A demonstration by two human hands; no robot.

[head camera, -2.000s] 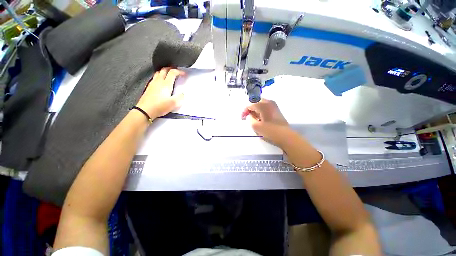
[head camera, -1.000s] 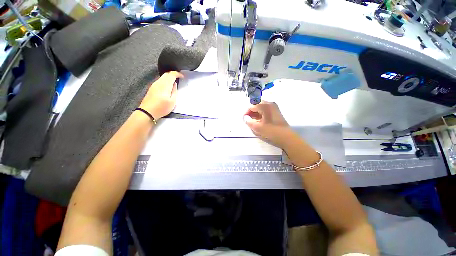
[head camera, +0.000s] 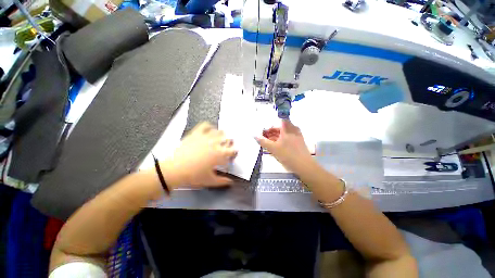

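Note:
A dark grey fabric panel [head camera: 208, 89] with a pale piece [head camera: 230, 111] along its right side lies left of the needle. My left hand [head camera: 203, 157] is blurred and rests over their lower part, fingers spread; whether it grips the edge cannot be told. My right hand [head camera: 283, 142] is just below the dark knob, thumb and fingers close together at the right edge of the work; what is between them cannot be told. The presser foot area [head camera: 263, 98] of the white sewing machine [head camera: 347, 51] is above.
A large dark panel [head camera: 130, 92] spreads left, with a fabric roll [head camera: 103, 46] behind it. A pale grey piece [head camera: 350, 160] lies right of my right hand. Thread snips [head camera: 440, 166] lie farther right. A printed ruler [head camera: 287, 186] runs along the front. Stacked pieces [head camera: 442, 252] are lower right.
My left hand has moved down and right, toward the front edge. The dark fabric by the needle, folded before, now lies flatter and reaches forward. My right hand stays near the needle.

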